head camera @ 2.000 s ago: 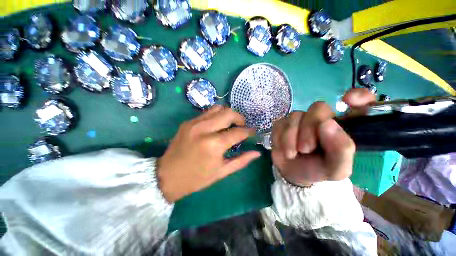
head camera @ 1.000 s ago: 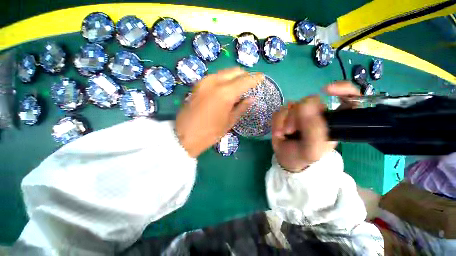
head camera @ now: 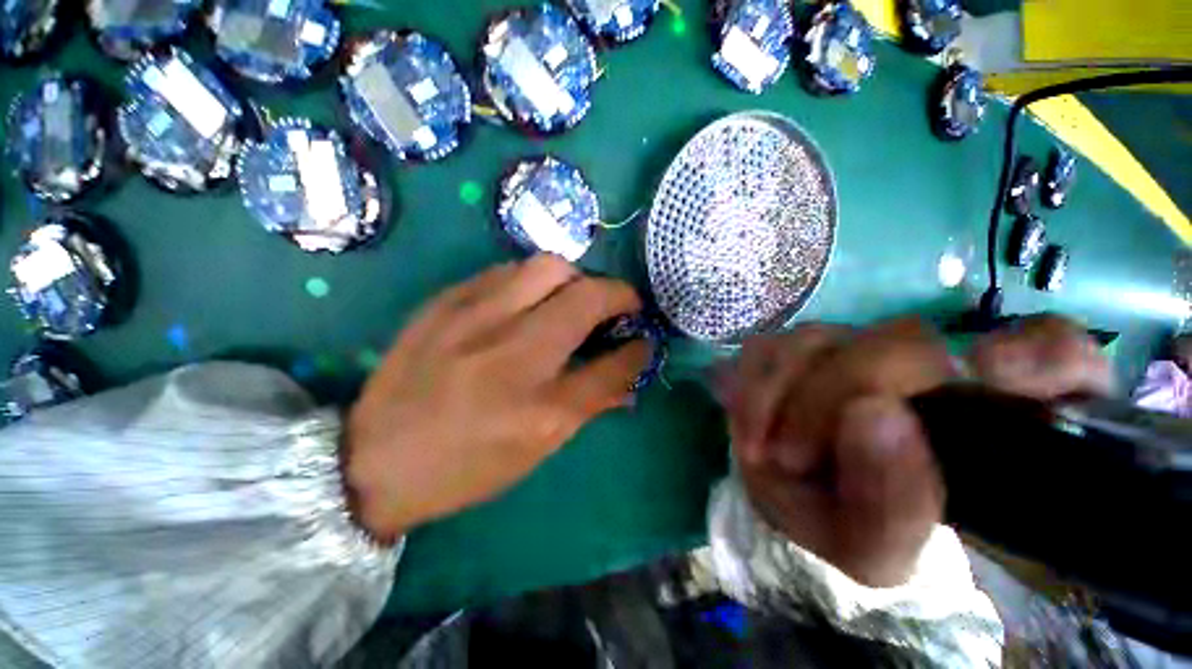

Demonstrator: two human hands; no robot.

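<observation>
My left hand (head camera: pixel 490 386) has its fingers around a small round electronic unit (head camera: pixel 643 353) on the green bench; the fingers cover most of it. My right hand (head camera: pixel 850 431), blurred, grips the thick black electric screwdriver (head camera: pixel 1065 503); its tip is not distinct. The round perforated screw plate (head camera: pixel 741 229), silver-grey, lies just beyond both hands. Another round unit (head camera: pixel 549 209) with a blue board and pale rectangle sits beyond my left fingers, a thin wire pointing toward the plate.
Several round units (head camera: pixel 314 186) stand on the green bench (head camera: pixel 549 523) at left and far side. Smaller dark units (head camera: pixel 1029 239) sit at right beside a black cord (head camera: pixel 1000 196). A yellow edge strip (head camera: pixel 1092 144) runs at far right. A bit of pink cloth (head camera: pixel 1161 390) shows at right.
My left hand has moved from over the screw plate back toward me and now holds the small unit. The screwdriver and right hand are lower in view. The view has shifted closer.
</observation>
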